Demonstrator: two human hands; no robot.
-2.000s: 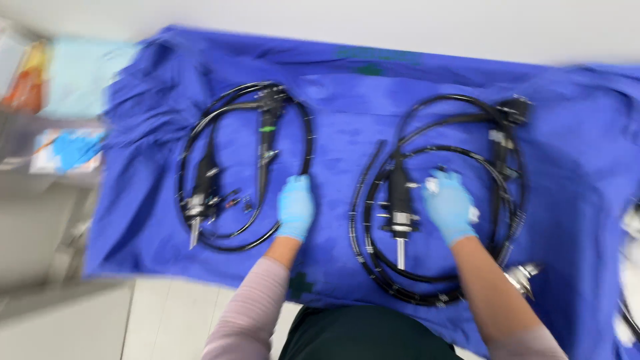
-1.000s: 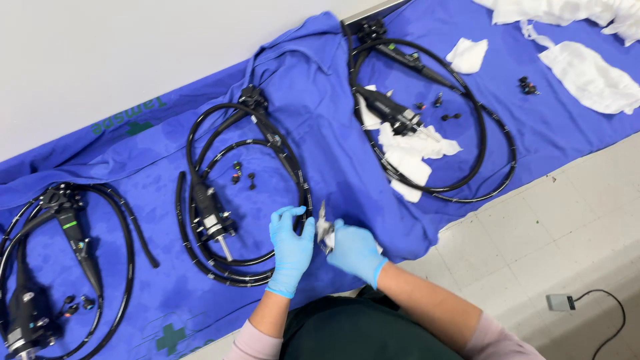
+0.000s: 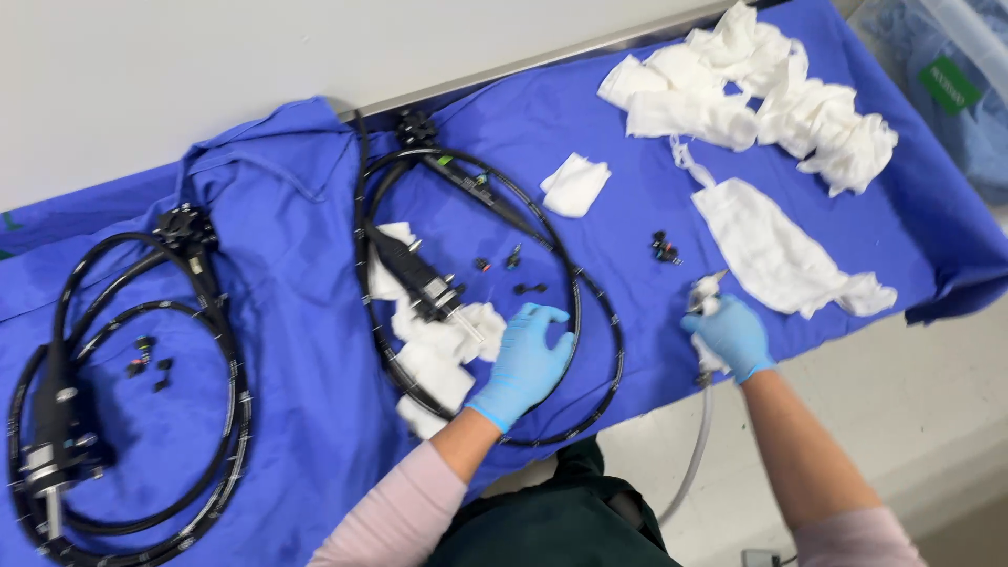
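My left hand (image 3: 526, 358), in a light blue glove, is over the right part of a coiled black flexible endoscope (image 3: 618, 339), its fingers apart and seemingly holding nothing. White gauze (image 3: 437, 370) lies beside it, under the endoscope's connector (image 3: 429, 287). At the right, my right hand (image 3: 731, 335), also gloved, is closed on an air gun (image 3: 703, 295) with a metal nozzle and white cloth about its body; a grey hose (image 3: 697, 457) runs down from it past the table edge. Small black valves (image 3: 667, 248) lie just above the air gun.
A second coiled endoscope (image 3: 236, 378) lies at the left on the blue drape (image 3: 307, 441), with small valves inside its loop. Crumpled white cloths (image 3: 827, 130), a flat white cloth (image 3: 780, 244) and a folded gauze pad (image 3: 576, 185) lie at the right. A clear plastic bin (image 3: 965, 47) stands beyond.
The view has shifted far to the right along the table. My hands, close together one second ago, are now wide apart, the left over the endoscope coil and the right with the air gun.
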